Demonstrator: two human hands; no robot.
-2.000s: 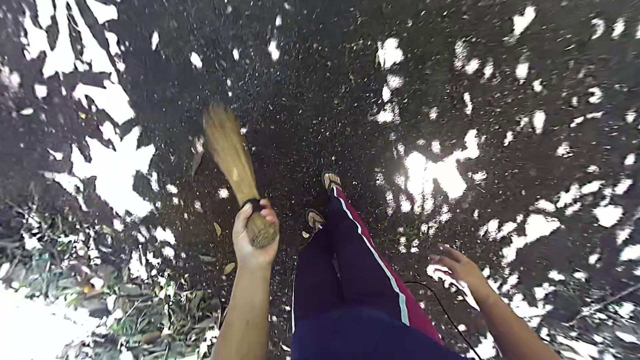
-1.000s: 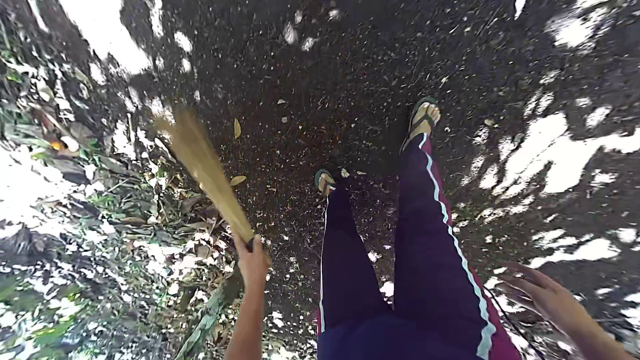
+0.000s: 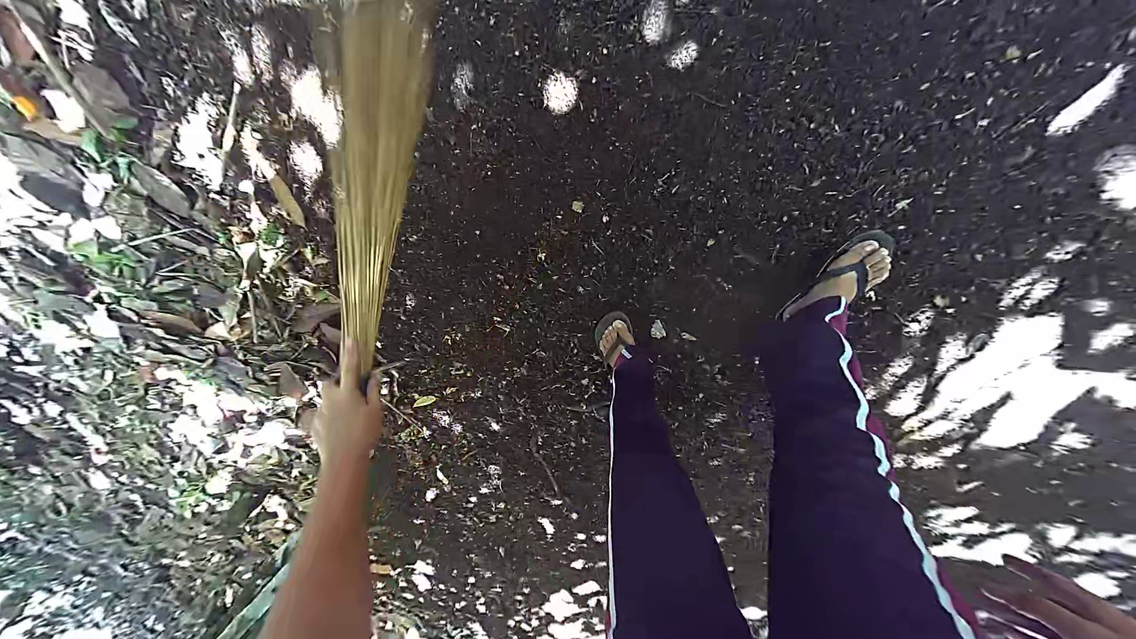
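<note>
A broom of thin yellowish stiff bristles (image 3: 377, 151) points away from me at the upper left, its far end blurred and partly cut off by the top edge. My left hand (image 3: 349, 413) grips its near end, where a dark band shows between the fingers. Low at the right edge, beside my trouser leg, my right hand (image 3: 1056, 603) is partly in view with fingers apart and holds nothing. Dark ground with small bits of litter (image 3: 550, 231) lies under the broom and between it and my feet.
Dry leaves and green plants (image 3: 177, 293) cover the ground on the left. A pale branch or strip (image 3: 257, 603) lies at the lower left. My feet in flip-flops (image 3: 856, 271) stand apart, the right one farther forward. Sunlit patches (image 3: 1003, 382) mark the ground at the right.
The broom leaned up and left one second ago and now points nearly straight ahead. My feet, close together two seconds ago, are wide apart. The view has shifted toward the leaf litter.
</note>
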